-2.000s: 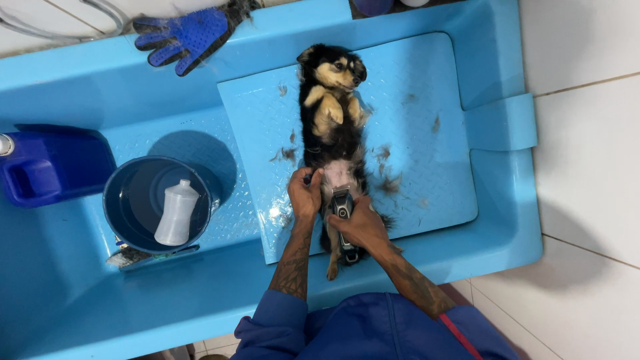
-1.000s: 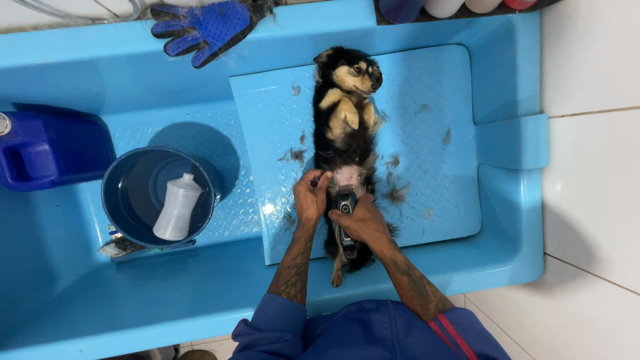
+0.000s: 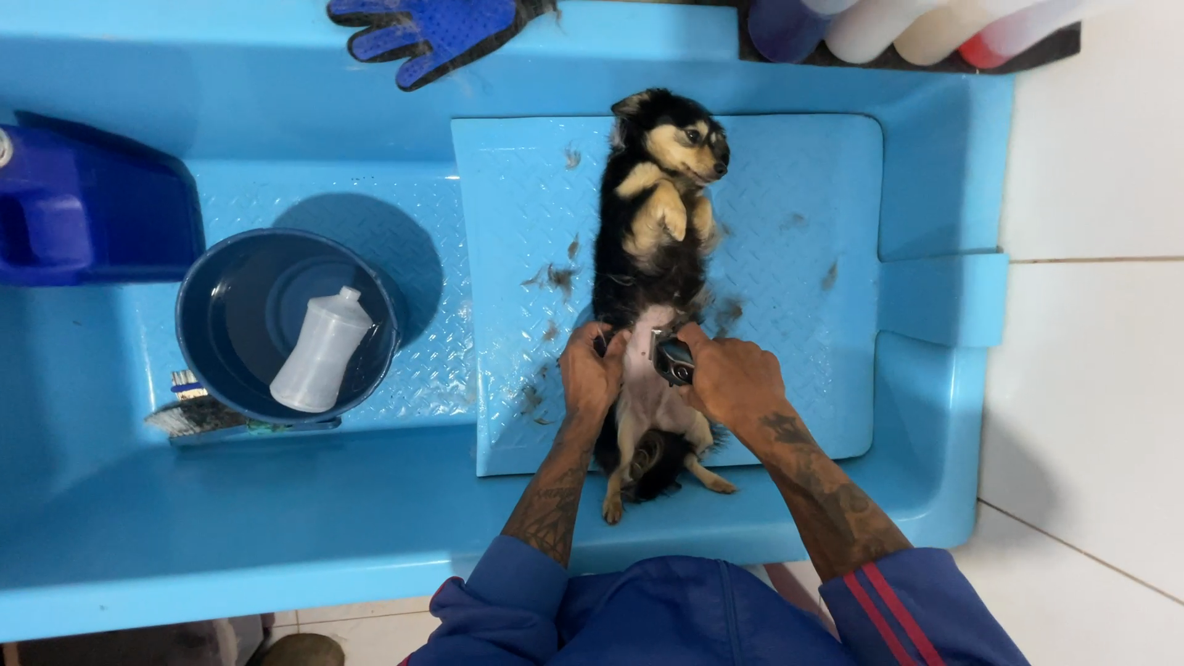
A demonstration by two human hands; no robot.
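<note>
A small black and tan dog (image 3: 652, 250) lies on its back on a raised blue platform (image 3: 795, 388) in a blue tub, head toward the far side and turned right. Its lower belly is bare and pink. My right hand (image 3: 735, 375) is closed around a dark hair clipper (image 3: 674, 361), whose blade is at the right side of the belly. My left hand (image 3: 592, 370) rests at the dog's left-of-frame flank, fingers bent against it near a dark patch; whether it grips skin or fur is hidden. Tufts of cut hair (image 3: 560, 277) lie on both sides of the dog.
A dark blue bucket (image 3: 199, 370) holding a translucent bottle (image 3: 322, 351) stands left of the platform. Beside it are a brush (image 3: 199, 414) and a blue jug (image 3: 88, 208). A blue grooming glove (image 3: 435, 32) lies on the far rim, with several bottles (image 3: 860, 28) to its right.
My right hand has moved the clipper up from between the hind legs to the side of the belly. The hind legs and tail area now show more fully. The view has shifted.
</note>
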